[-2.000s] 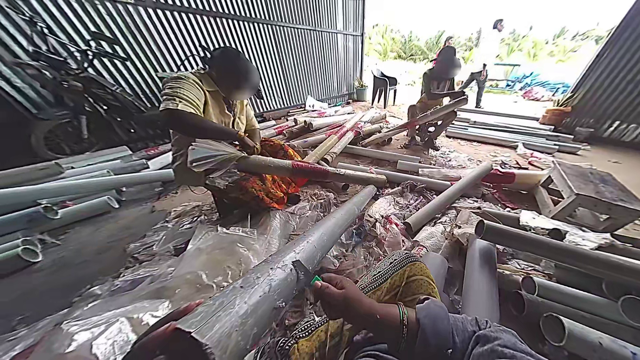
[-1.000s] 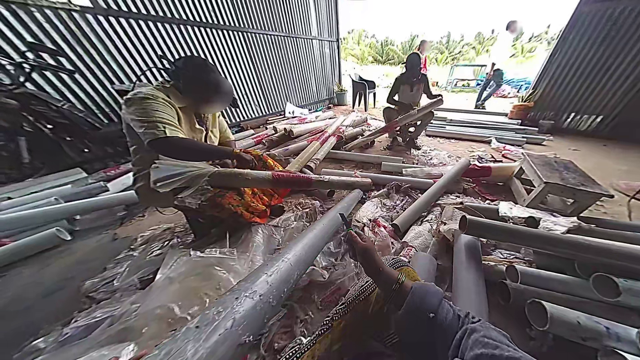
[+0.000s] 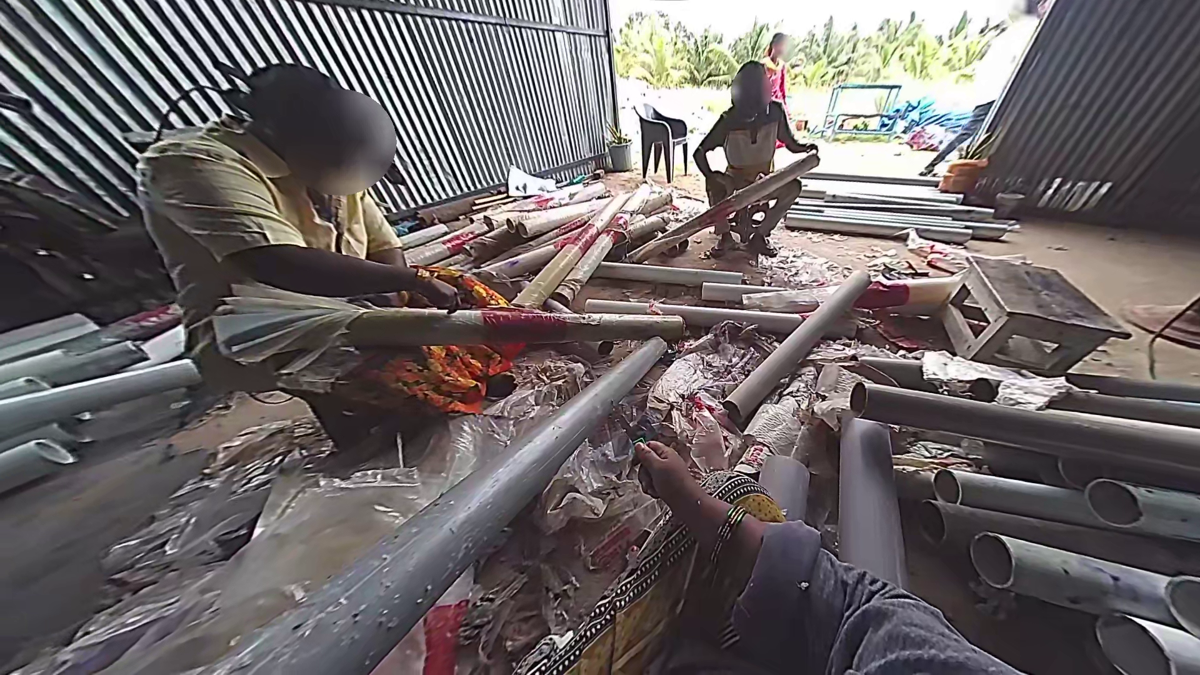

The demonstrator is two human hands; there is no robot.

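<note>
A long grey plastic pipe [image 3: 450, 511] slants from the bottom left up to the middle of the head view, with small flecks on its surface. Just right of its upper part is my right hand [image 3: 667, 472], its fingers closed around a small tool with a bit of green [image 3: 641, 442]; the tool's blade is too blurred to make out. The hand is apart from the pipe. Bangles circle the wrist below a grey sleeve. My left hand is out of view. Crumpled clear plastic film [image 3: 600, 478] lies beneath the pipe and the hand.
A co-worker [image 3: 272, 216] sits at left by a film-wrapped pipe [image 3: 581, 327]. Another person [image 3: 750, 159] farther back holds a pipe. Grey pipes [image 3: 1031, 431] are stacked at right, near a wooden stool [image 3: 1041, 305]. More pipes [image 3: 94, 389] lie at far left.
My right hand was against the grey pipe two seconds ago and is now off it, at its right side. The left hand, seen at the pipe's lower end then, has left the view.
</note>
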